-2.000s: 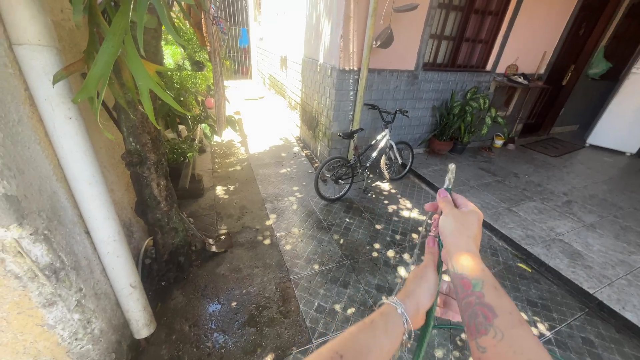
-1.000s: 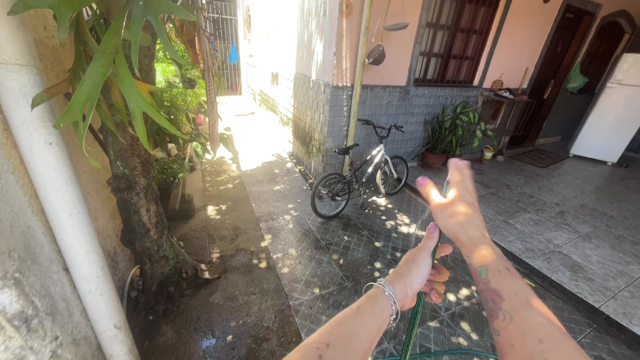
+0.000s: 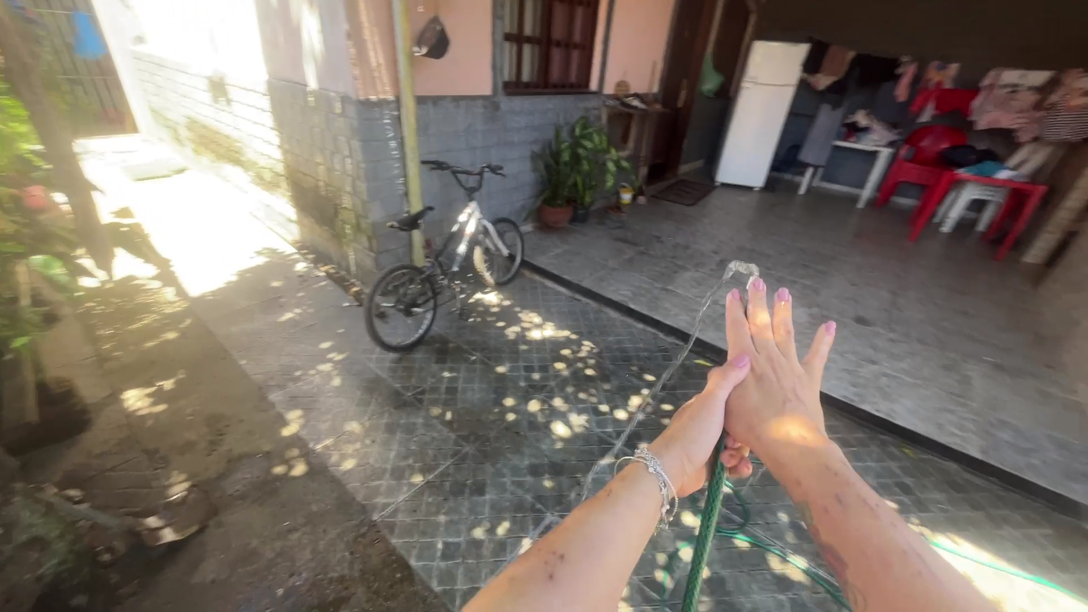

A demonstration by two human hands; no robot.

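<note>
A green garden hose (image 3: 707,523) runs up from the bottom edge into my left hand (image 3: 701,425), whose fingers are wrapped around it; a silver bracelet circles that wrist. My right hand (image 3: 778,374) lies flat against the upper part of the hose and the left thumb, its fingers straight and spread, so the hose end is mostly hidden behind it. Water (image 3: 671,374) comes out at the fingertips and falls in a thin stream down to the left onto the tiled ground. More green hose lies in loops on the tiles behind my forearms.
A bicycle (image 3: 459,246) leans near a yellowish post (image 3: 408,127). A low dark step edge (image 3: 612,314) borders the raised porch floor. Potted plants (image 3: 578,170), a white refrigerator (image 3: 762,115), a red table (image 3: 986,183) and hanging clothes stand farther back. Greenery is at left.
My right hand has gone from curled around the hose top to flat with its fingers spread. My left hand stays on the hose. The view has swung right.
</note>
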